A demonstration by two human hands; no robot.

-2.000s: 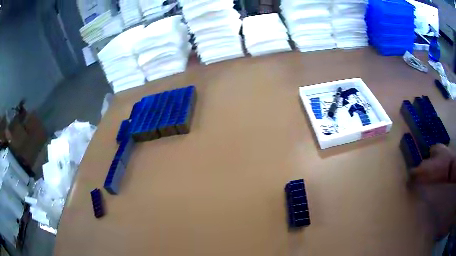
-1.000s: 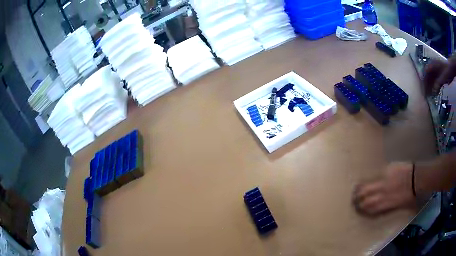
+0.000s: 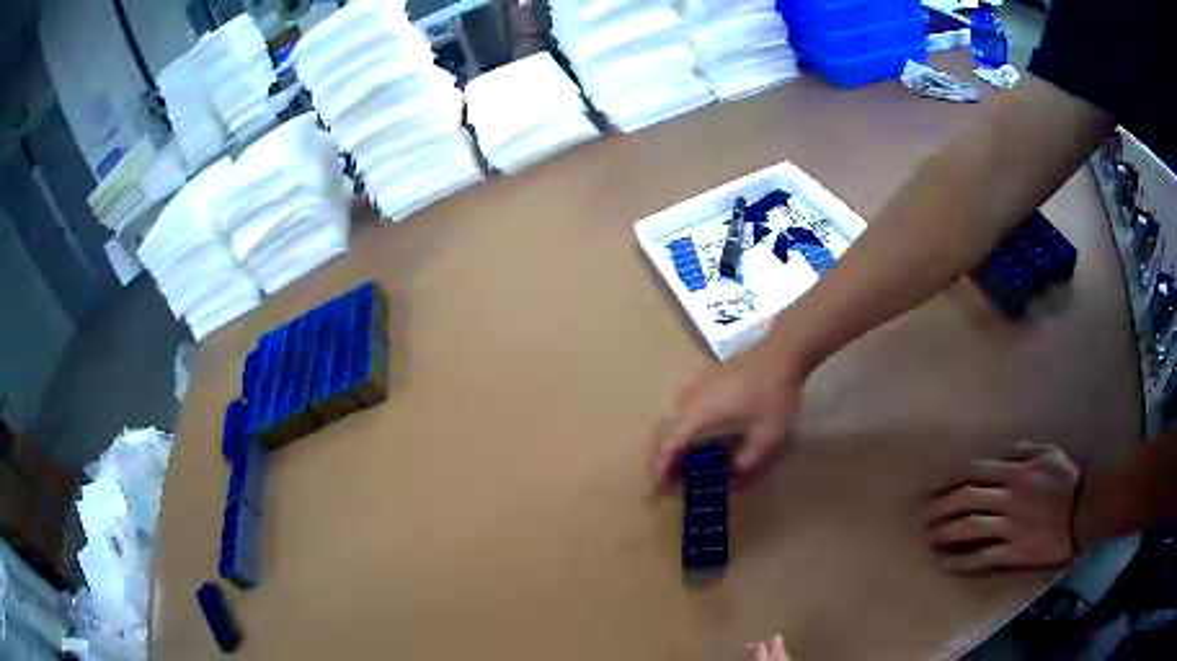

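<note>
A dark-blue segmented block lies near the front of the table, and another person's hand grips its far end. A few blurred fingertips, apparently of my right hand, show at the bottom edge; the rest is cut off, so its grip cannot be told. My left hand is out of the picture. A tight group of blue blocks stands at the left, with a line of blocks running from it towards me. A small dark block lies at the lower left.
The other person's second hand rests on the brown table at the right. Their arm crosses a white tray of loose parts and partly hides dark blocks. White foam stacks and blue bins line the far edge.
The other person's arm has reached across from the right and taken hold of the single block, which now points more towards me. Fingertips have appeared at the bottom edge.
</note>
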